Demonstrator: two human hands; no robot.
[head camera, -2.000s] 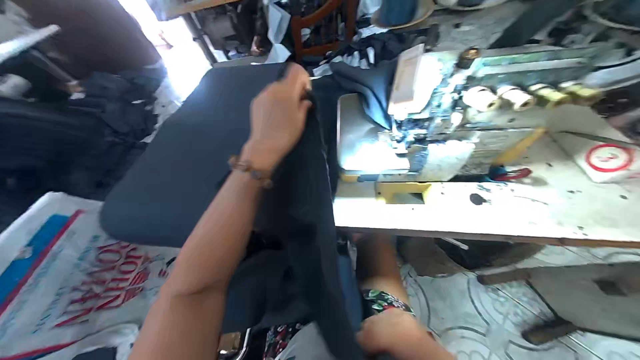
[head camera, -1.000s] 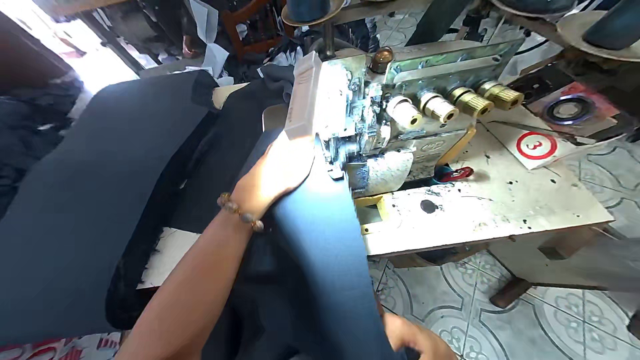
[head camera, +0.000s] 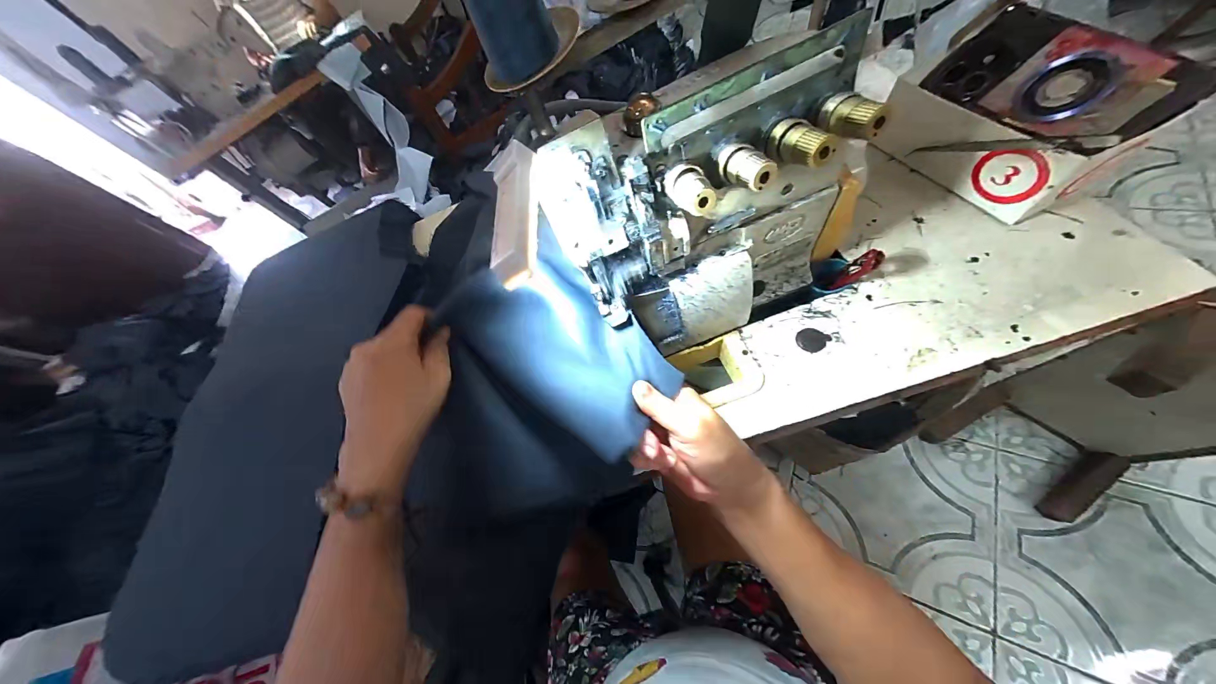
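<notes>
A dark blue fabric panel lies under the bright lamp at the needle area of an overlock sewing machine. My left hand, with a beaded bracelet at the wrist, grips a fold of the cloth left of the machine. Near the table's front edge, my right hand pinches the panel's right corner between thumb and fingers. The cloth spans both hands and hangs toward my lap. Left of it lies more dark fabric.
On the white table are small red-handled snips, a card with a red circle and a phone-like object. A thread cone stands behind the machine. Part of another person shows at top left.
My left hand has left its place beside the machine's presser area and now holds cloth farther left. My right hand has come up from the lower edge to the fabric's corner.
</notes>
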